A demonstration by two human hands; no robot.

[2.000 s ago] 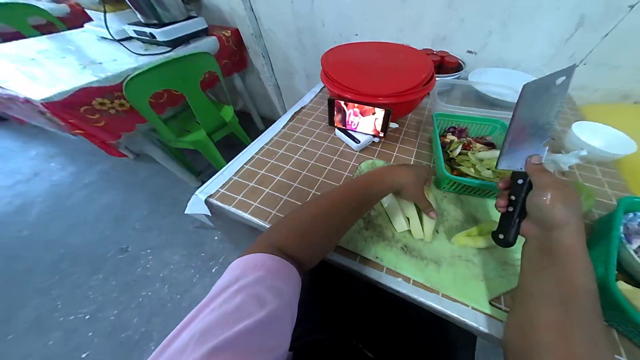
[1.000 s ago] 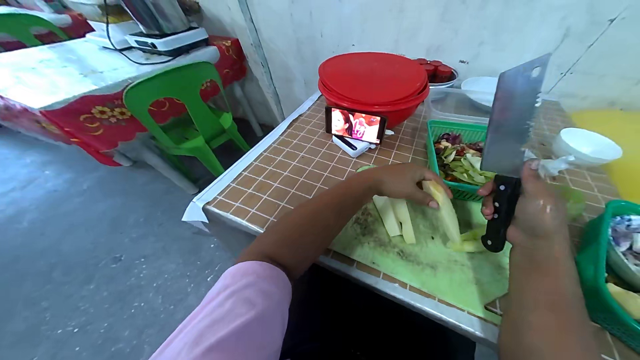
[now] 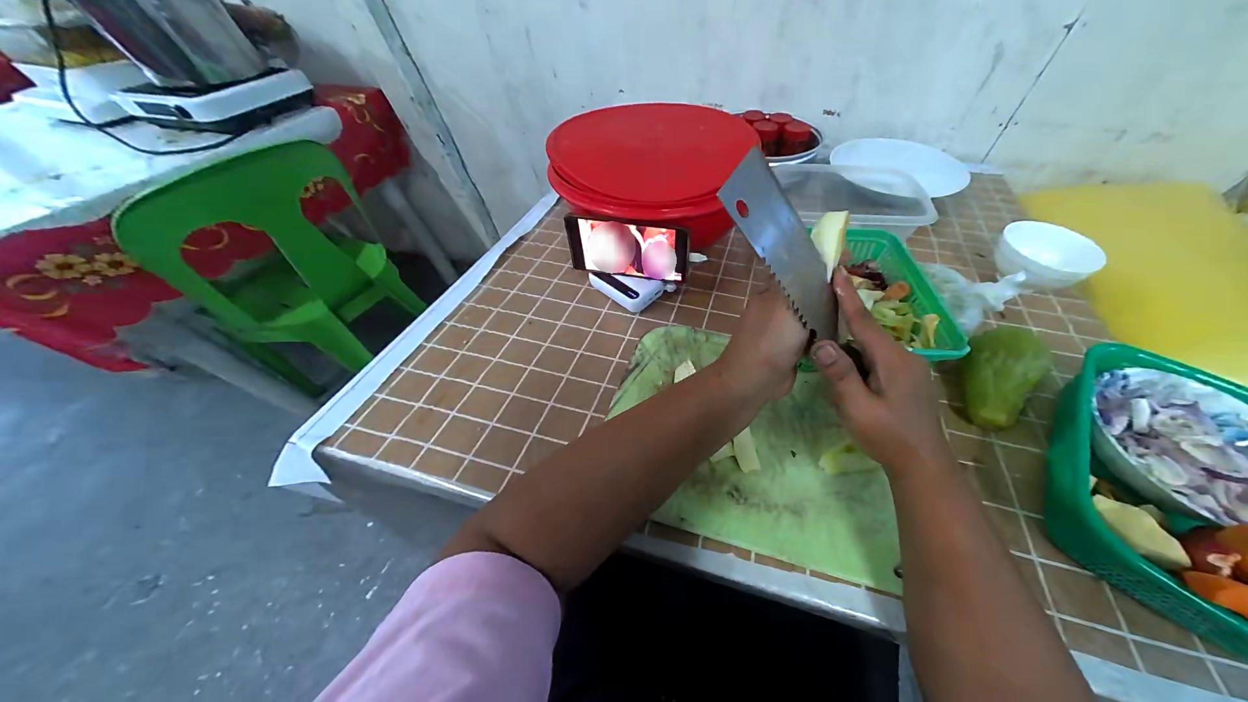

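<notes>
The cleaver point(image 3: 780, 234) stands tilted up to the left, with a hole near its tip and a serrated edge on its left. My right hand point(image 3: 877, 390) is closed around its black handle. Against the lower blade is my left hand point(image 3: 765, 341), whose fingertips are partly hidden, so its grip is unclear. A pale peeled vegetable piece point(image 3: 831, 239) sticks up behind the blade, by my right index finger; which hand holds it cannot be told. Below, the green cutting board point(image 3: 780, 517) bears pale cut pieces point(image 3: 746, 450) and a peel-like scrap point(image 3: 846, 458).
Beyond the board are a propped phone point(image 3: 627, 249), a red lidded tub point(image 3: 653, 156) and a green basket of scraps point(image 3: 960, 341). To the right are a green chayote-like vegetable point(image 3: 1004, 375), a white bowl point(image 3: 1048, 253) and a green basket point(image 3: 1068, 458) with sliced onions. A green chair point(image 3: 234, 185) stands left.
Both hands have come together at the cleaver. My left hand has left the board, where it held a pale piece. The blade has turned and now tilts left.
</notes>
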